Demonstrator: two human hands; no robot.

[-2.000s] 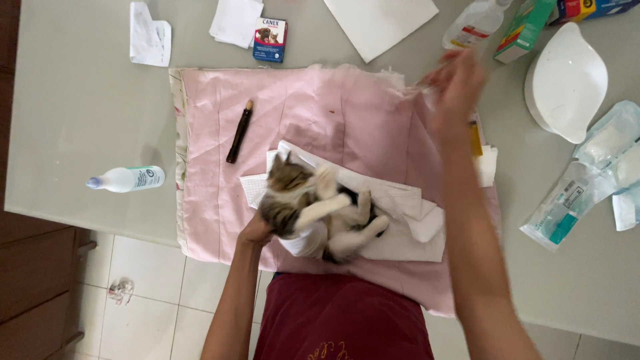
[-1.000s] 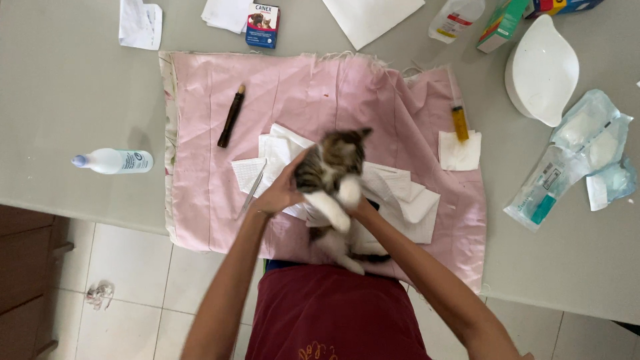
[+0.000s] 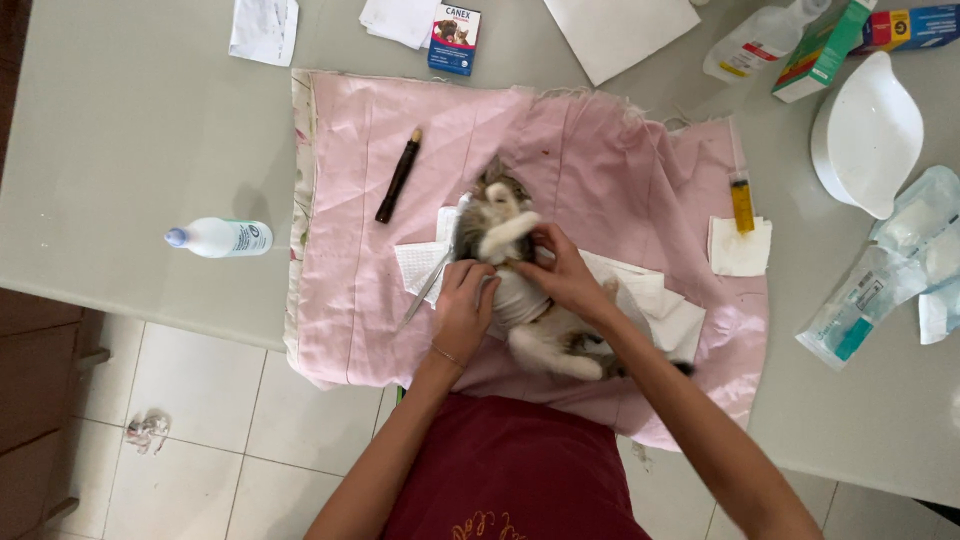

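A tabby-and-white kitten lies belly up on white paper towels over a pink quilted cloth. Around its middle is a white wrap. My left hand touches the wrap's upper left edge with bent fingers. My right hand is at the kitten's chest on the other side, thumb and fingers at the wrap's upper edge. Whether the fingertips pinch the wrap is hard to tell. Metal tweezers or scissors, partly hidden, lie left of my left hand. One foreleg crosses the kitten's chest.
A dark pen-like tool and a syringe of amber liquid lie on the cloth, the syringe partly over a gauze square. Around the cloth are a white bottle, a blue box, a white bowl, a clear bottle and opened packets.
The kitten was held up, blurred, between both hands a second ago; now it lies on its back. My right hand has come from near the clear bottle, where it was two seconds ago, to the kitten.
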